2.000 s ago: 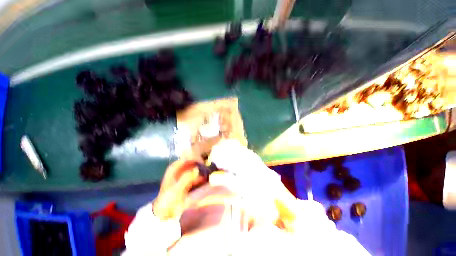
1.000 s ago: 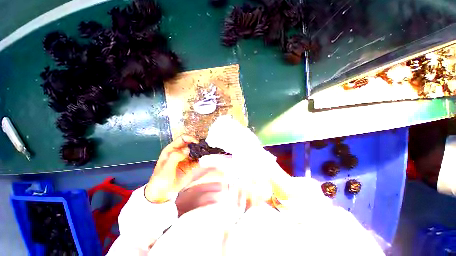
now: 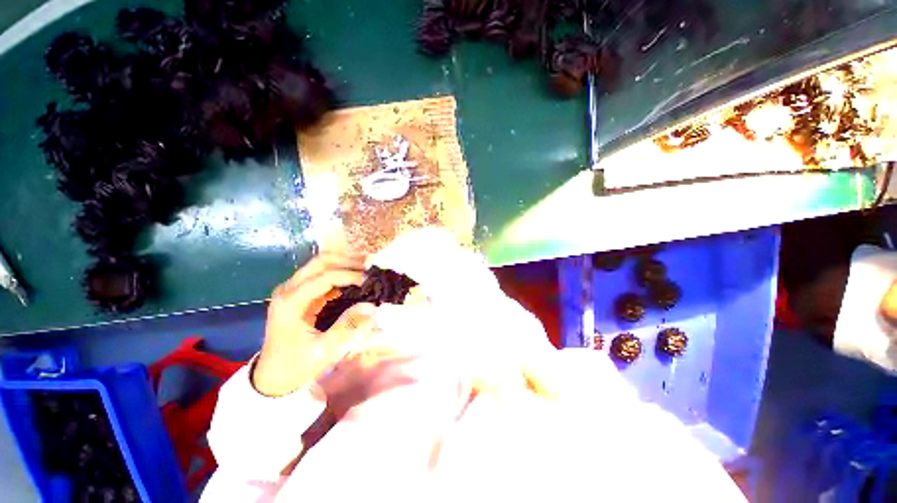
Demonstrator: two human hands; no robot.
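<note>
My left hand [image 3: 307,324] is bare and closed around a black ribbed part [image 3: 379,287] just below the cardboard pad. My right hand [image 3: 433,263] is in a white glove, overexposed, and meets the part from the right; its fingers and whether they hold anything cannot be made out. The cardboard pad [image 3: 329,162] lies at the bench edge with a blob of white paste [image 3: 387,185] and dark stains. A big heap of black ribbed parts [image 3: 167,128] lies left of the pad.
More black parts [image 3: 492,25] lie at the back, partly beside a clear sheet [image 3: 688,83]. A large blue bin [image 3: 723,344] below the edge holds several round ribbed parts. A blue crate [image 3: 138,422] with black parts and a red openwork object [image 3: 187,378] are lower left. A white pen-like tool [image 3: 10,280] is far left.
The view has shifted, so the bench sits higher and further left. My left fingers now wrap further around the black part. My gloved right hand stays close to it.
</note>
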